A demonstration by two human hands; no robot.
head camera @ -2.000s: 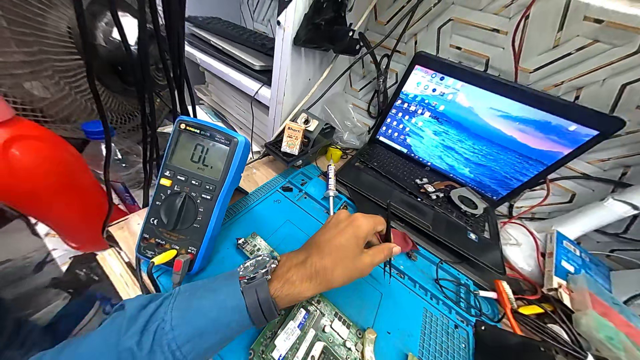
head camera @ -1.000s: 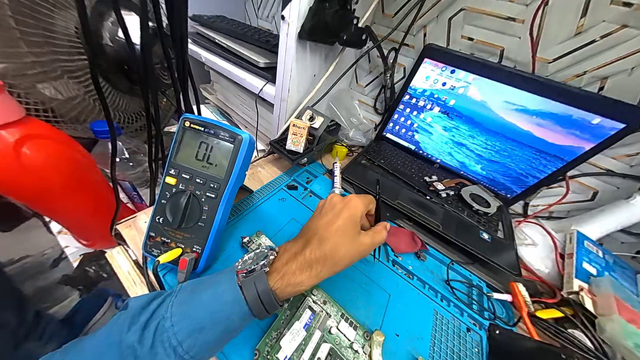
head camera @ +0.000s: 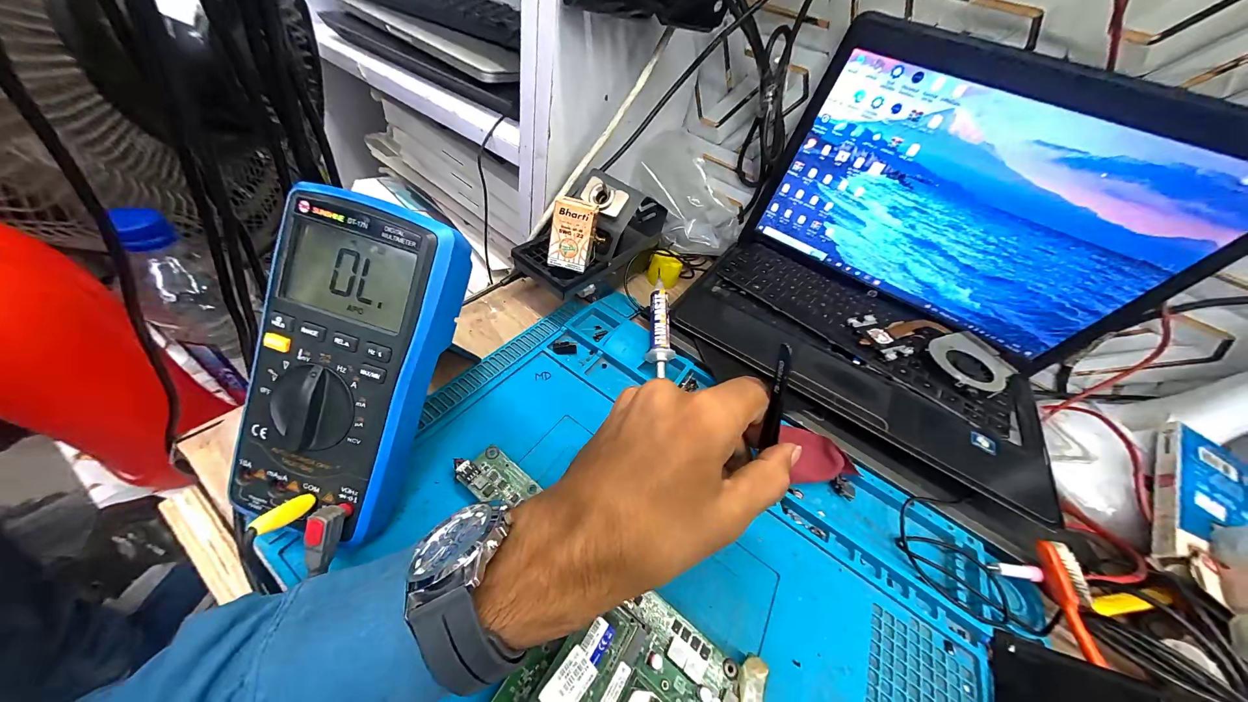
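Note:
From the lower left my left hand (head camera: 648,478) reaches over the blue silicone repair mat (head camera: 721,585), with a watch on the wrist. Its thumb and fingers hold a slim black tool that looks like tweezers (head camera: 777,400), pointing up. Just beyond the knuckles lies a labelled syringe (head camera: 660,327), its lower end close to the hand. A dark red cloth-like piece (head camera: 817,456) lies right of the fingertips. Under the wrist is a green circuit board (head camera: 673,648), partly hidden by the arm, and a smaller board (head camera: 495,475) lies left of the hand. My right hand is out of view.
A blue digital multimeter (head camera: 346,361) stands at left, reading OL. Behind the mat an open laptop (head camera: 877,390) carries a loose cooling fan (head camera: 967,363). A small box (head camera: 571,234) sits on a black stand. Cables and an orange-handled brush (head camera: 1068,595) lie at right.
My left hand keeps its hold on the black tool near the syringe and shows only a slight shift. The view has shifted a little.

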